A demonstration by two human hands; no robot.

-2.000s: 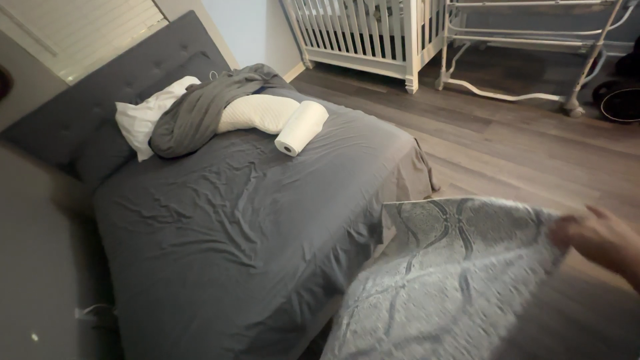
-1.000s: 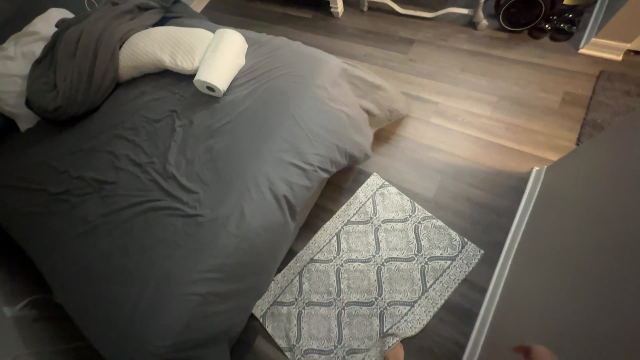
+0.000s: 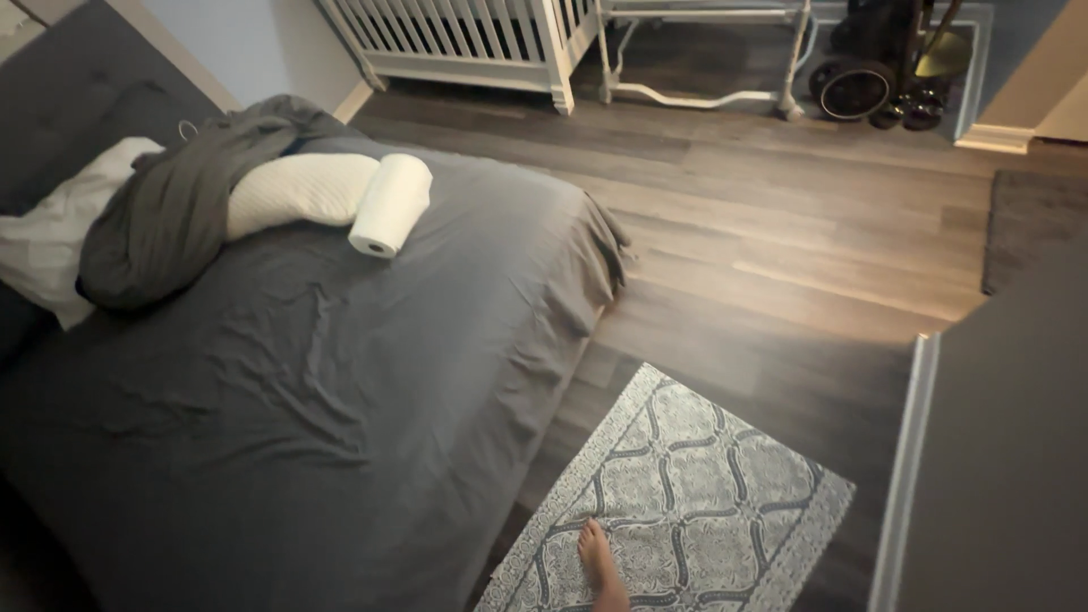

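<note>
Neither of my hands shows in the head view now. A patterned grey rug lies flat on the wood floor beside the bed, and a bare foot stands on it near the bottom edge. On the bed's dark grey sheet a white paper towel roll lies on its side, touching the end of a cream textured pillow. A bunched dark grey blanket lies partly over that pillow. Left of it is a white pillow.
A white crib and a white metal frame stand along the far side. Beside them is a wheeled item, perhaps a stroller. A grey wall with white trim borders the right; a dark mat lies beyond it.
The rug, held up by a hand two seconds ago, now lies on the floor. The fingers seen at the lower edge one second ago are out of view. A bare foot now shows on the rug.
</note>
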